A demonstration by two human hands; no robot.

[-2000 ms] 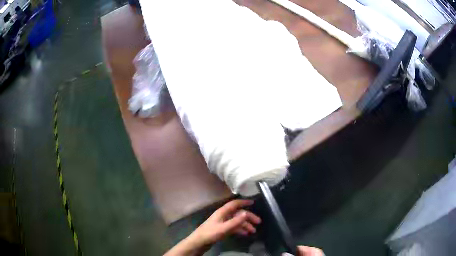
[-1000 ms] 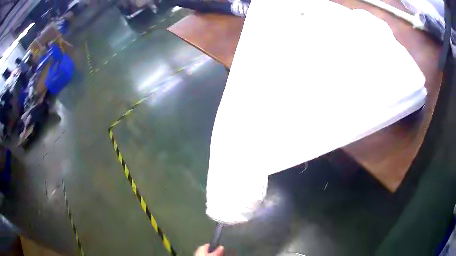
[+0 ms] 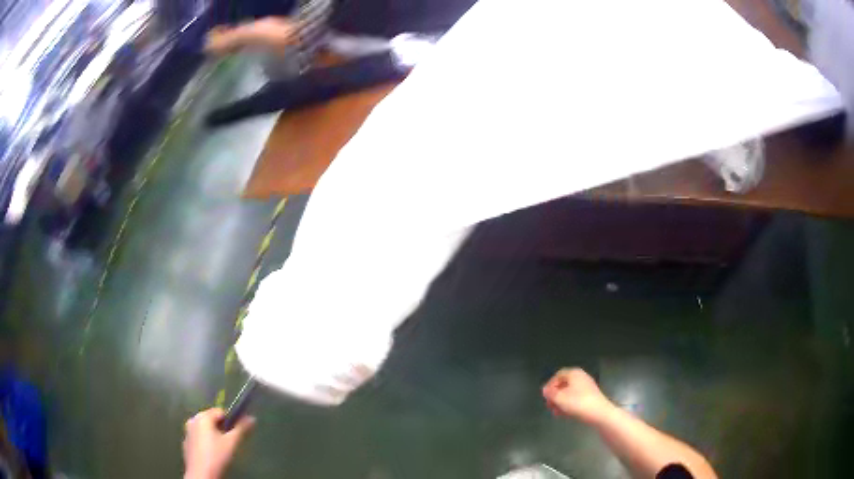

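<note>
The white fabric roll [image 3: 318,327] hangs out past the table edge over the green floor, its near end low on the left. White fabric [image 3: 581,103] runs from it up across the brown table; it is overexposed, so its pattern does not show. The dark roll bar [image 3: 242,400] projects from the roll's end. My left hand [image 3: 213,442] is closed around this bar. My right hand [image 3: 573,393] is away from the fabric at the lower right, fingers curled, with nothing visible in it.
The brown table's edge [image 3: 787,182] runs below the fabric on the right, with clear plastic wrapping [image 3: 738,165] on it. A person's forearm [image 3: 257,36] is at the top left, near a long black roll [image 3: 309,89]. Yellow-black tape marks the floor.
The view has turned. The roll's near end has swung left, away from the table end. My left hand, open beside the roll at first, now grips the bar; my right hand is off it.
</note>
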